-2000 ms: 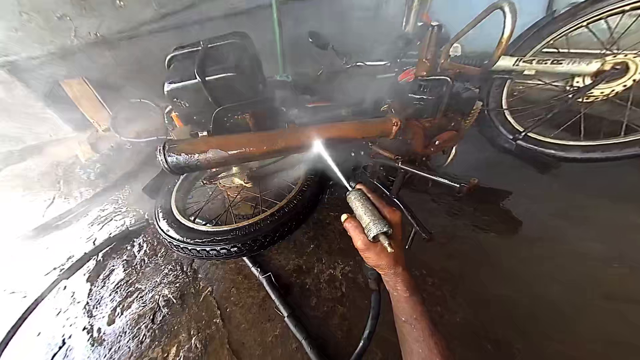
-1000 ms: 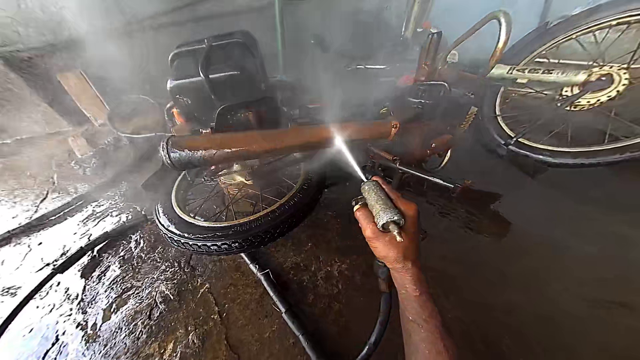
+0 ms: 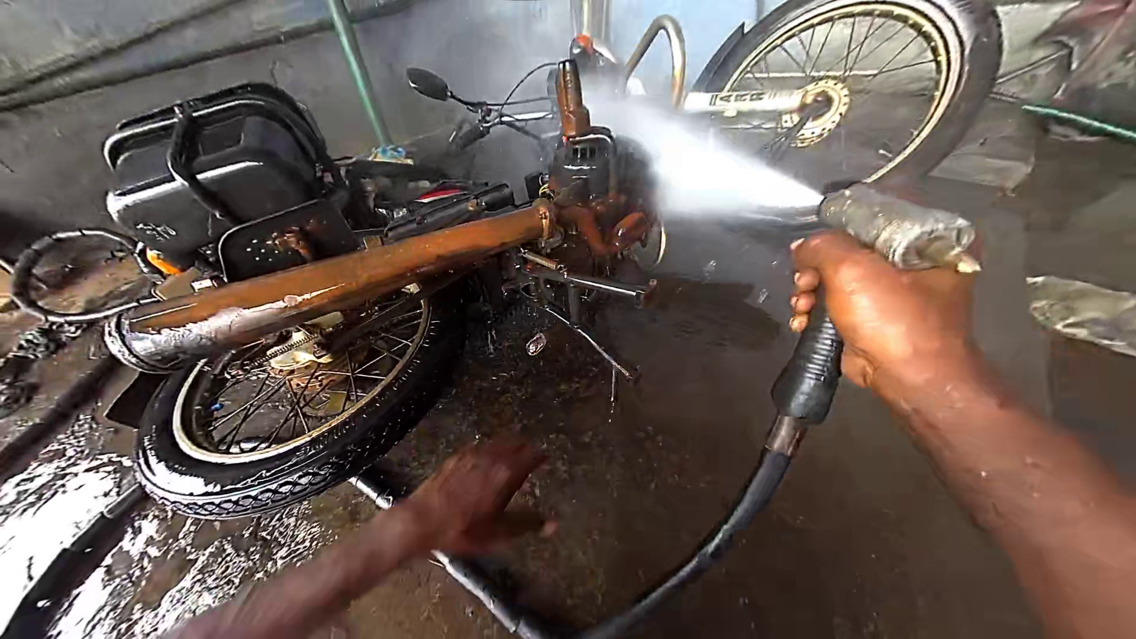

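My right hand grips a pressure-washer spray gun by its black handle. A wide white water jet leaves its nozzle and strikes the engine area of a motorcycle lying on its side. The bike's long rusty exhaust muffler runs above the wet rear wheel. Blurred, my left hand is low in front of that wheel, fingers apart, holding nothing. A black hose hangs from the gun handle and bends along the floor below my hands.
The front wheel stands raised at the upper right. A black box with a metal rack is at the bike's rear, beside a grey wall and green pole. The brown floor is wet. A pale flat piece lies at right.
My left hand has come into view. My right hand and the gun have moved right, and the jet has gone from the muffler to the engine area and looks wider. Less mist hangs around the bike.
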